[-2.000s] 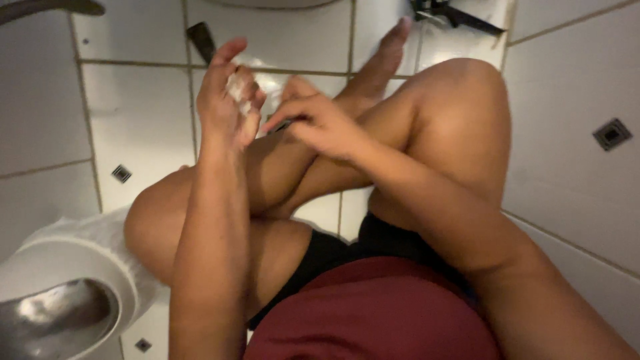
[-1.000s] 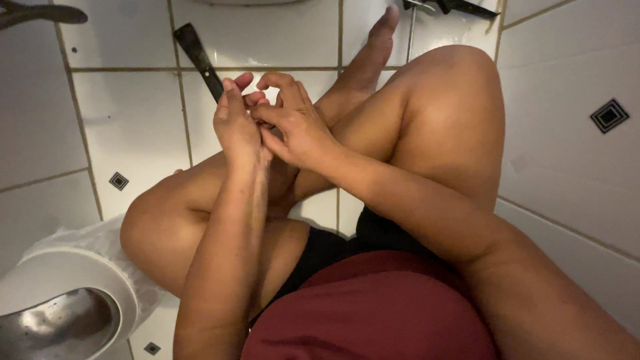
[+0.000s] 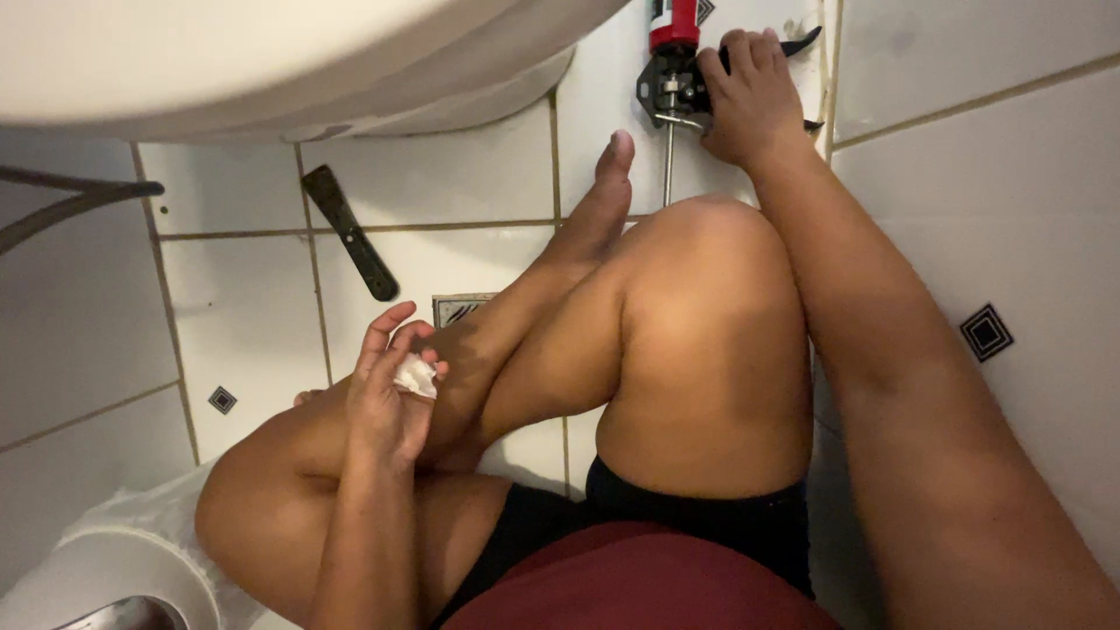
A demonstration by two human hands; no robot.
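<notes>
My left hand point(image 3: 392, 394) is above my crossed legs, its fingers curled around a crumpled piece of white tissue point(image 3: 416, 374). At the upper right, my right hand point(image 3: 754, 96) rests on the black handle of a caulking gun point(image 3: 678, 87), fingers curled over it; how firm the hold is cannot be told. The gun lies on the tiled floor with a red-and-white tube in it and its metal rod pointing toward my knee. A putty knife point(image 3: 350, 232) with a dark handle and a darkened blade lies on the tiles beyond my left hand.
A white toilet bowl or similar ceramic fixture point(image 3: 350, 70) fills the upper left. A floor drain point(image 3: 457, 308) is partly hidden by my leg. A grey hose point(image 3: 79, 192) is at the left, a white bin with a plastic liner point(image 3: 140, 560) at the lower left, a tiled wall point(image 3: 971, 175) at the right.
My right hand has left my left hand and moved out to the caulking gun at the upper right. The view has shifted, showing more of the white fixture and the gun.
</notes>
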